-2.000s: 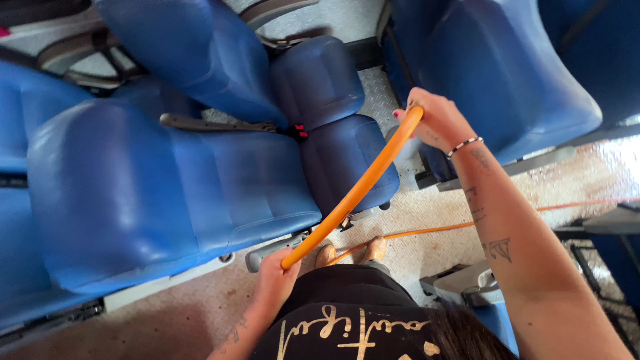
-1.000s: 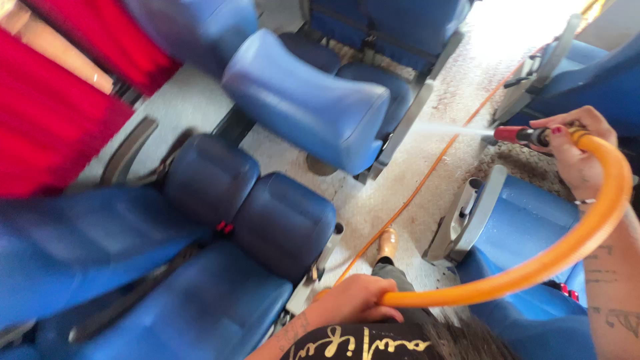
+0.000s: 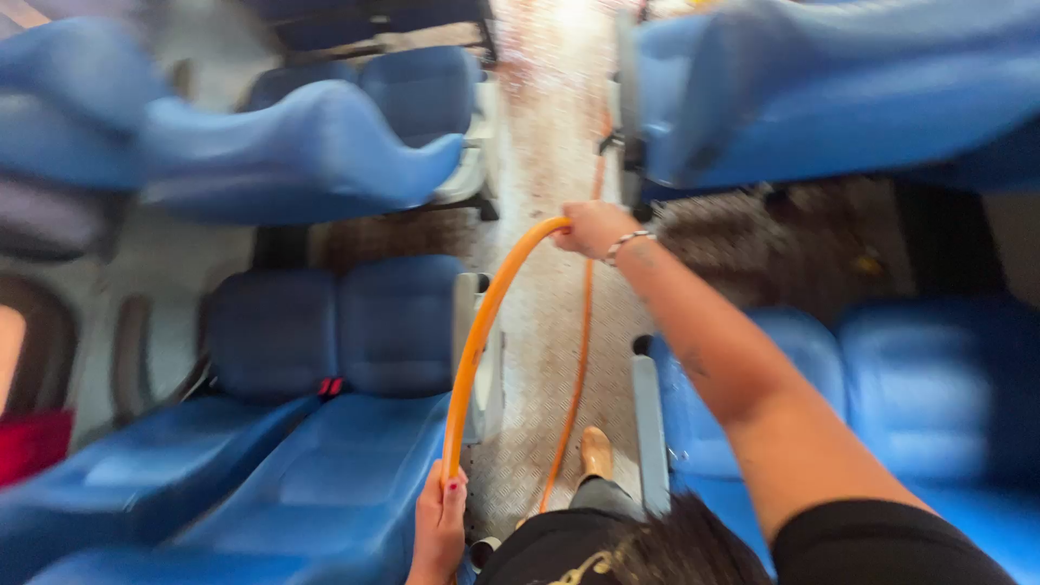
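An orange hose (image 3: 486,317) arcs between my two hands in the head view. My right hand (image 3: 593,231), with a beaded bracelet at the wrist, is closed around its upper end over the aisle. My left hand (image 3: 440,513) grips the lower part, near the edge of the left seats. The spray nozzle is not visible; my right hand or the angle hides it. A further length of orange hose (image 3: 583,349) runs along the textured aisle floor, passing beneath my right hand.
Blue vehicle seats (image 3: 301,479) with red buckles stand left of the aisle, more blue seats (image 3: 751,382) to the right. Seat backs (image 3: 829,89) rise ahead on both sides. The aisle floor (image 3: 532,301) looks wet. One boot (image 3: 595,453) shows below; a red curtain (image 3: 34,443) hangs far left.
The view has swung to look along the aisle. My right hand has moved from the right side to above the aisle. The nozzle and its water spray, visible one second ago, are out of sight.
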